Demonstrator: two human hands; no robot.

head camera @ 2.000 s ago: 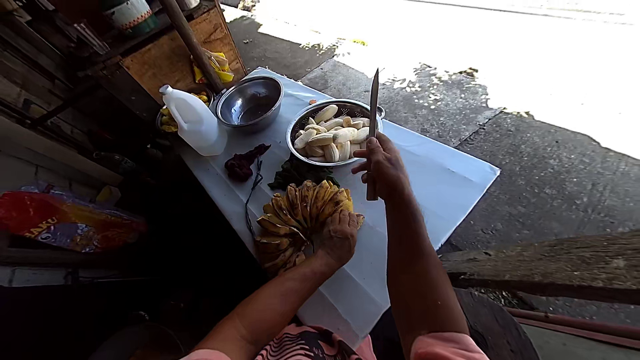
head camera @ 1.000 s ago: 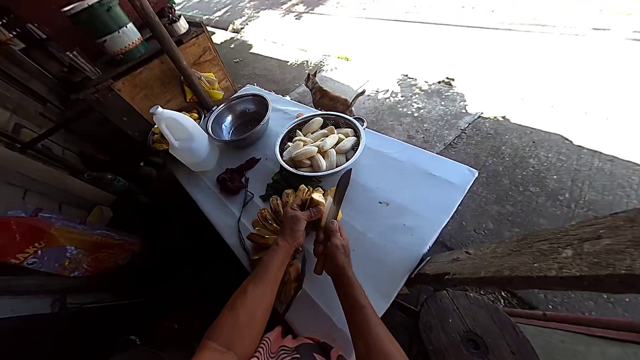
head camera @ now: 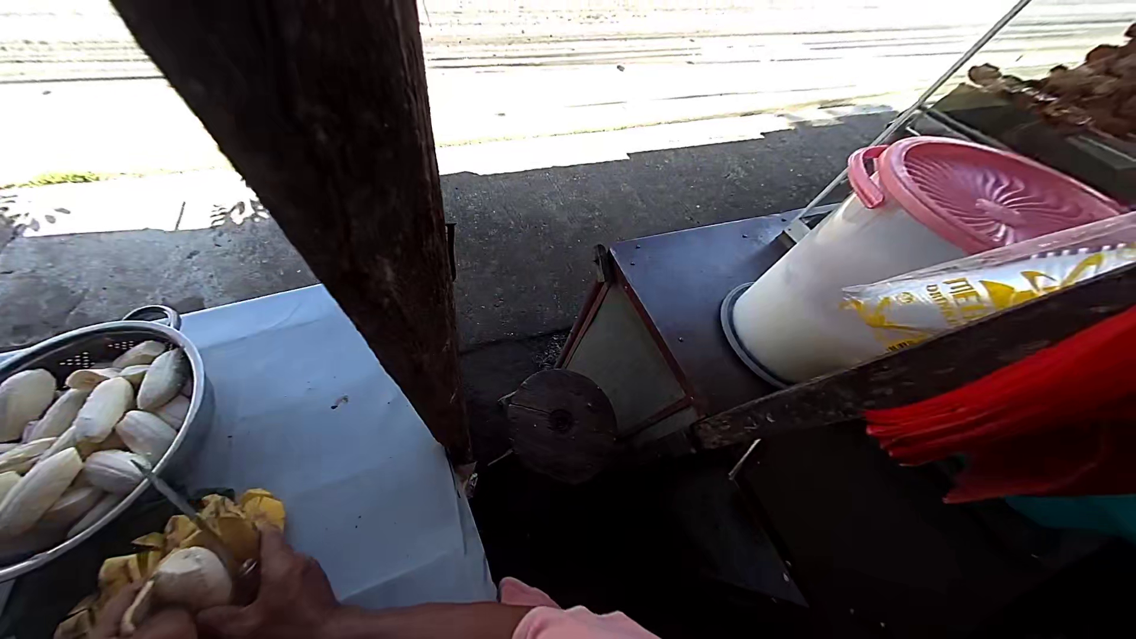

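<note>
Near the lower left corner, my right hand [head camera: 288, 590] holds a knife [head camera: 182, 506], its blade angled up and left towards a metal colander [head camera: 200, 399]. My left hand [head camera: 151, 623], partly cut off by the frame's bottom edge, is shut on a pale, partly peeled banana [head camera: 191, 577]. The two hands are close together, with the banana between them. Yellow banana peels [head camera: 240, 524] lie just behind it. Peeled bananas [head camera: 105, 410] fill the colander, which stands on the table with the pale cover [head camera: 355, 497].
A thick wooden post [head camera: 355, 195] rises at the table's right edge. Beyond it are a round dark wooden piece [head camera: 562, 424], a white bucket with a pink lid [head camera: 1003, 191], a plastic packet [head camera: 994, 293], a dark wooden beam [head camera: 834, 399] and red plastic [head camera: 1021, 399].
The view has swung far to the right. The right hand held the knife raised two seconds ago, then brought it down beside the left hand, and now both are at a pale banana.
</note>
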